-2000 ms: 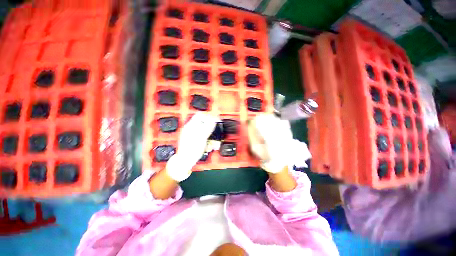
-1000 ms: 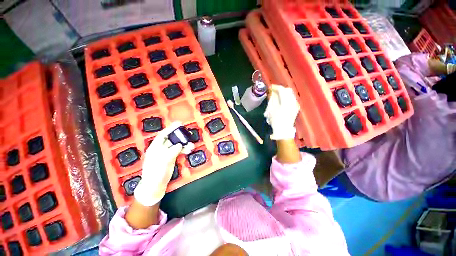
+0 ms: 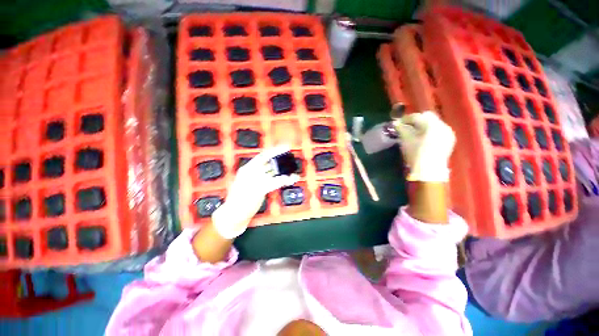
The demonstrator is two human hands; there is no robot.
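My left hand (image 3: 253, 190), in a white glove, holds a black squarish module (image 3: 285, 164) over the lower part of the middle orange-red foam tray (image 3: 269, 215). Most of the tray's pockets hold similar black modules; one pocket above my left hand is empty. My right hand (image 3: 427, 146), also gloved, is at the top of a small whitish dispenser bottle (image 3: 379, 138) right of the tray. Its fingers are bent; whether they grip anything is unclear. A thin pale stick (image 3: 363, 172) and a short pale strip (image 3: 357, 126) lie between tray and bottle.
A partly filled foam tray (image 3: 111, 190) lies at left beside clear crinkled film (image 3: 156, 164). Stacked trays (image 3: 460, 157) stand at right. A pale second bottle (image 3: 341, 42) is at the middle tray's far right corner. Another person's purple-pink sleeve (image 3: 512, 282) is at lower right.
Two seconds ago both hands were together over the middle tray. My right hand has moved right to the dispenser bottle, uncovering the stick. My left hand still holds a module. The camera view has shifted.
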